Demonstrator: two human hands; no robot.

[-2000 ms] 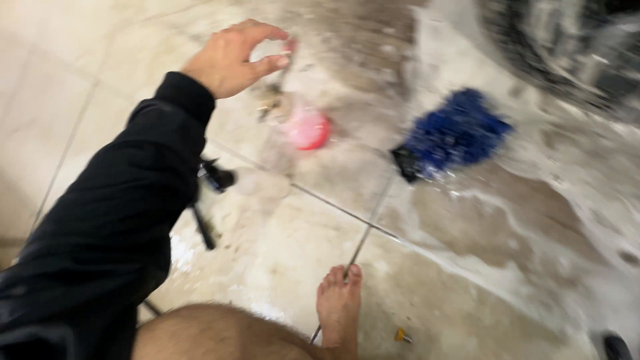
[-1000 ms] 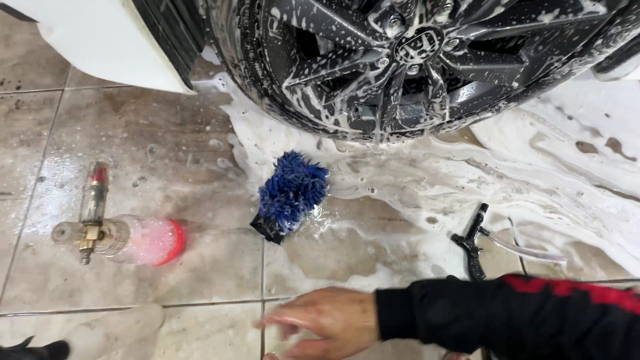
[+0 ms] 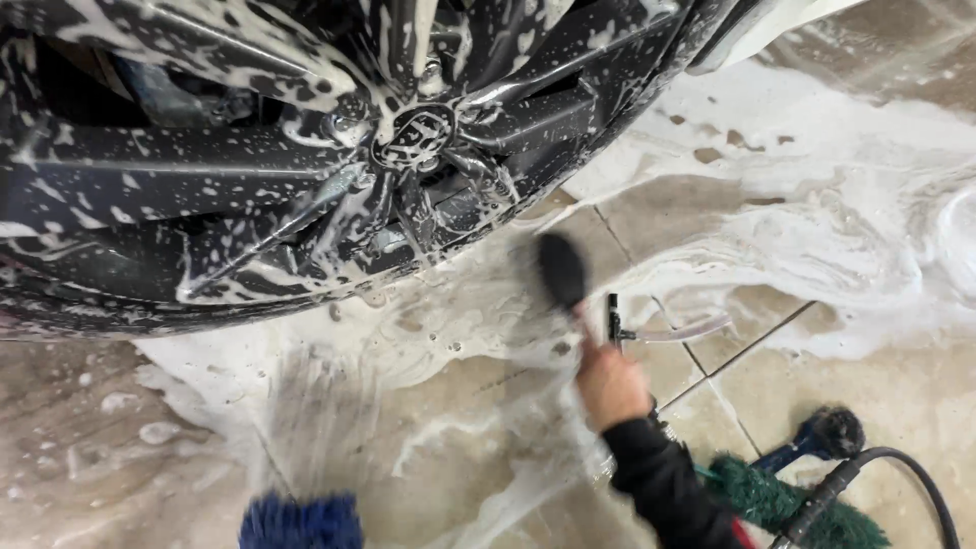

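Observation:
My right hand [image 3: 614,385], in a black sleeve with a red stripe, is closed around the handle of a black oval-headed brush [image 3: 563,271]. The brush is blurred and held over the foamy floor, just below and right of a dark alloy car wheel [image 3: 415,141] spattered with soap foam. A blue microfiber wash mitt [image 3: 301,522] lies at the bottom edge, left of my hand. My left hand is out of the frame.
A black spray-gun part [image 3: 614,319] with a clear tube lies just beyond my hand. At the lower right are a green fluffy brush [image 3: 797,496], a round-headed brush [image 3: 835,433] and a black hose [image 3: 915,473]. Suds cover much of the wet tiles [image 3: 457,412].
My right hand, empty one second ago, now holds the black brush near the wheel. The view has shifted strongly, with the wheel now closer and the blue mitt at the bottom edge.

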